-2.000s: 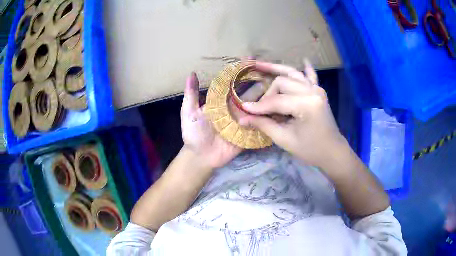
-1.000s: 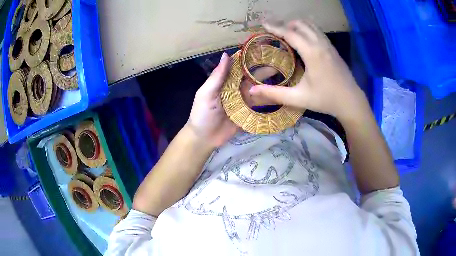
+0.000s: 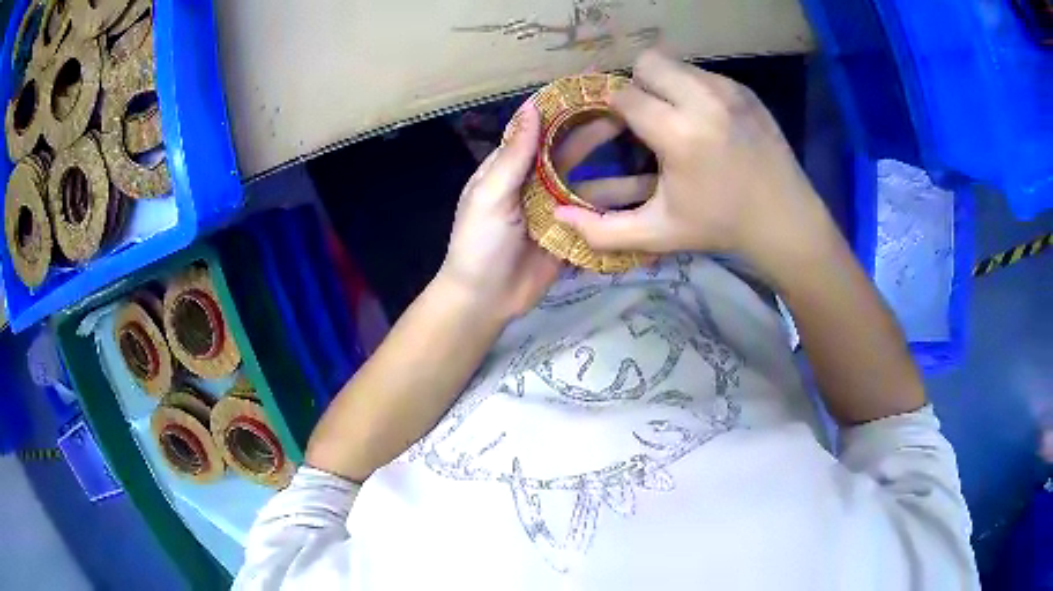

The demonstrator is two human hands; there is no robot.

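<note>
A golden-tan ring disc with radial lines is held up above my lap, just in front of the table edge. A thin red-edged inner ring sits at the disc's centre hole; whether it is fully seated I cannot tell. My left hand grips the disc from its left side, thumb on the face and fingers behind. My right hand holds the right side, its thumb at the lower rim of the inner ring and its fingers at the upper right edge.
A blue bin of plain tan discs stands upper left. Below it, a green tray holds rings with red collars. A scuffed beige tabletop lies ahead. A blue bin is upper right, with a lower blue bin holding whitish sheet.
The inner ring has moved from lying loosely over the disc's upper right to the centre hole. The disc is tilted more, and my right hand has closed around its right side.
</note>
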